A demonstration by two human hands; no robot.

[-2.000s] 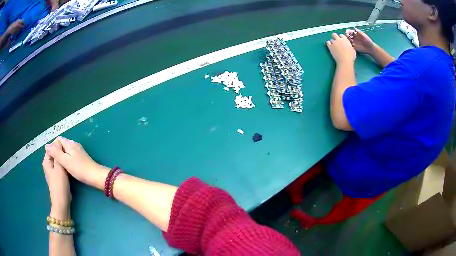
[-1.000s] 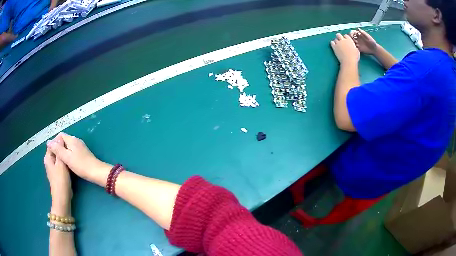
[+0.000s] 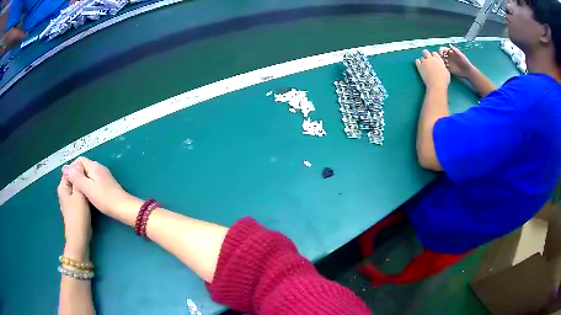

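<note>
My left hand (image 3: 75,206) and my right hand (image 3: 98,184) rest together on the green bench (image 3: 234,178) at the left, near its white edge strip. The fingers are folded against each other, and no object shows in them. Two heaps of tiny white parts (image 3: 295,100) lie beyond, around the middle. A slanted block of stacked circuit boards (image 3: 361,99) stands to their right. A single white part (image 3: 307,163) and a small dark part (image 3: 328,173) lie nearer to me.
A co-worker in a blue shirt (image 3: 501,160) sits at the right, both hands on the bench. A red stool (image 3: 406,264) and cardboard carton (image 3: 513,271) are below. The dark conveyor belt (image 3: 203,49) runs beyond; white shells (image 3: 86,15) and another person are at far left.
The camera view has shifted slightly, so the bench items sit a little lower and further right. My hands stay folded together; nothing was taken or let go.
</note>
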